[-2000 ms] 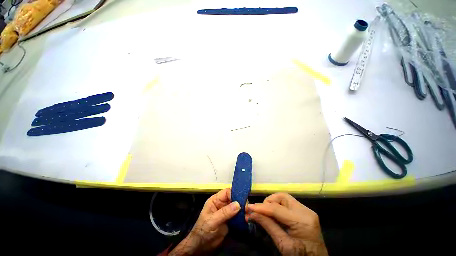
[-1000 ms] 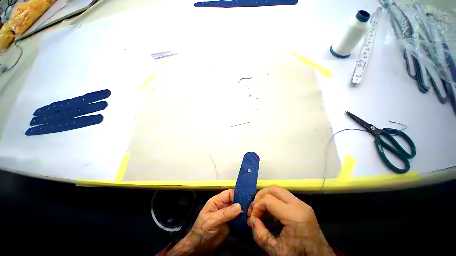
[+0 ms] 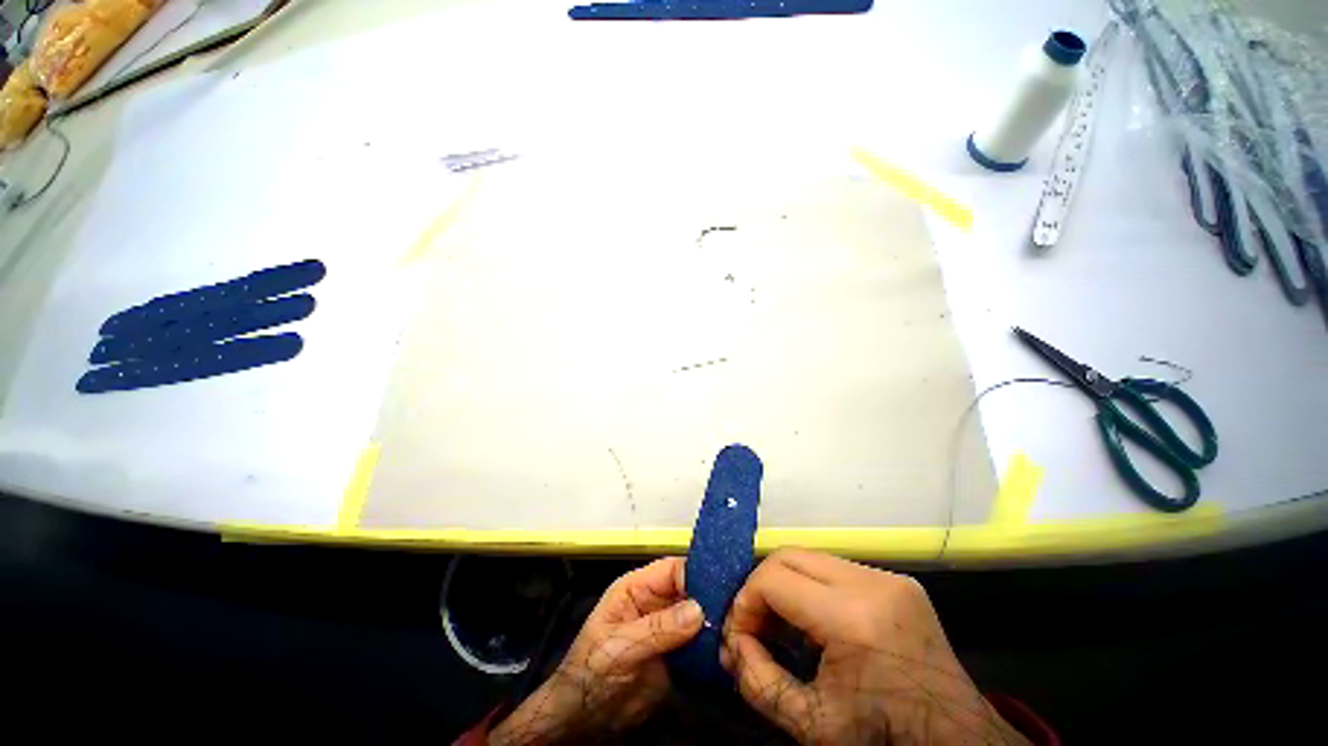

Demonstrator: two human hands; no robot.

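Observation:
A navy strip (image 3: 725, 532) with a rounded upper end stands nearly upright at the table's front edge, one white dot near its top and another small one by my left thumb. My left hand (image 3: 626, 641) grips its left side, thumb on its face. My right hand (image 3: 830, 634) is at its right edge with fingertips pinched together against it; a needle or thread between them cannot be made out. The strip's lower end is hidden in the dark between the hands.
Navy strips (image 3: 204, 328) lie at left, others (image 3: 721, 9) at the far edge. Green-handled scissors (image 3: 1129, 415), a thread cone (image 3: 1028, 102), a ruler (image 3: 1070, 161) and bagged strips (image 3: 1238, 146) are right. Yellow tape (image 3: 583, 541) edges the beige sheet (image 3: 816, 379). A round clear object (image 3: 503, 612) is below.
The strip's upper end has shifted slightly right and tilts right. My right hand has turned and its fingers are curled closer to the strip. My left hand keeps its grip.

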